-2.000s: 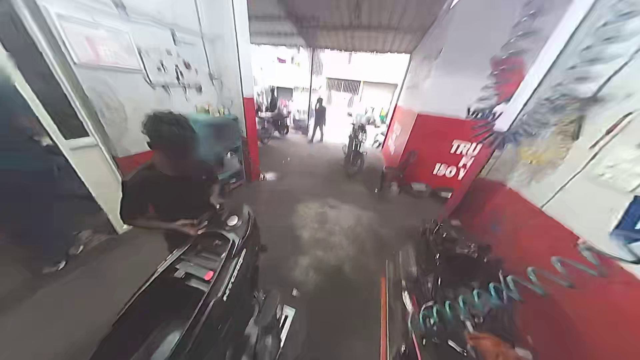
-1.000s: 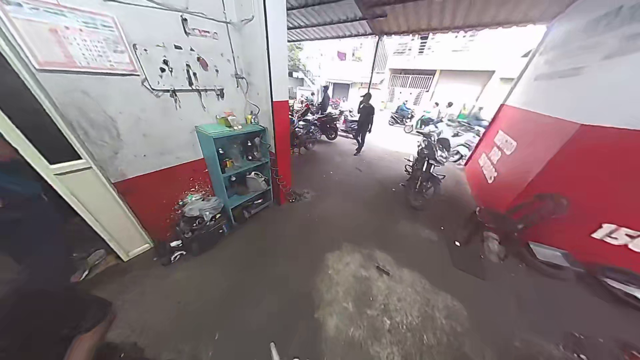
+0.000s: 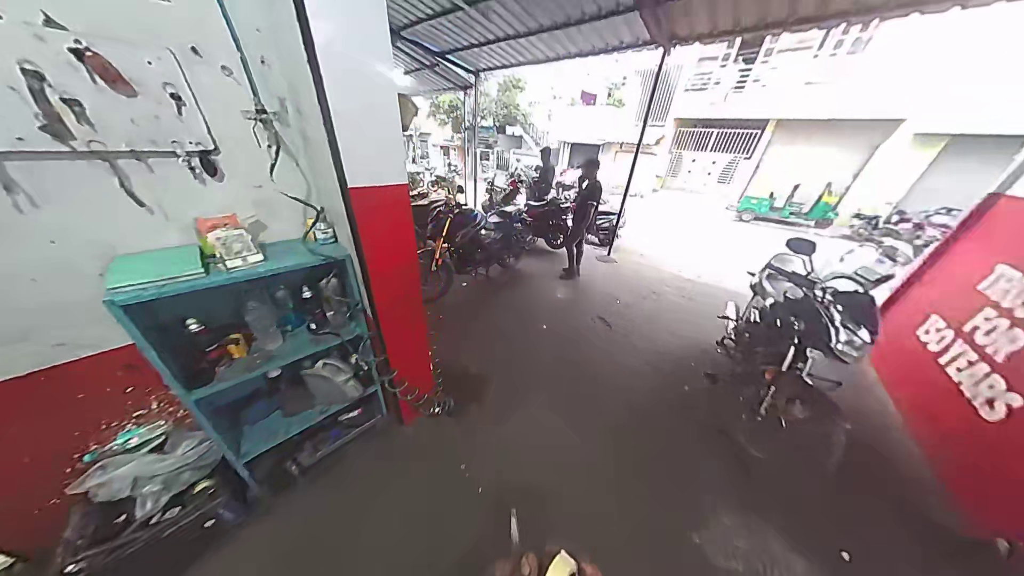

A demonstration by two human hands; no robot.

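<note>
At the bottom edge of the head view, the fingertips of one hand, seemingly my right hand (image 3: 552, 565), show around a small pale yellow piece (image 3: 562, 563). A thin metal shaft (image 3: 514, 524) points up from beside these fingers, and it looks like part of a hand-held tool. The rest of the hand and of the tool is cut off by the frame. My left hand is out of view. Grey floor (image 3: 496, 464) lies beyond the fingers.
A blue shelf unit (image 3: 292, 348) with bottles stands left, beside a red and white pillar (image 3: 392, 304). Plastic-covered clutter (image 3: 152, 472) lies near it. One motorcycle (image 3: 800, 320) stands right; others (image 3: 472, 240) stand beyond the pillar. A person (image 3: 584, 216) stands near a post.
The view has swung and moved forward toward the shelf and the street opening. The nearby motorcycle and the person beside it, seen two seconds ago, are out of view. Fingertips now show at the bottom edge.
</note>
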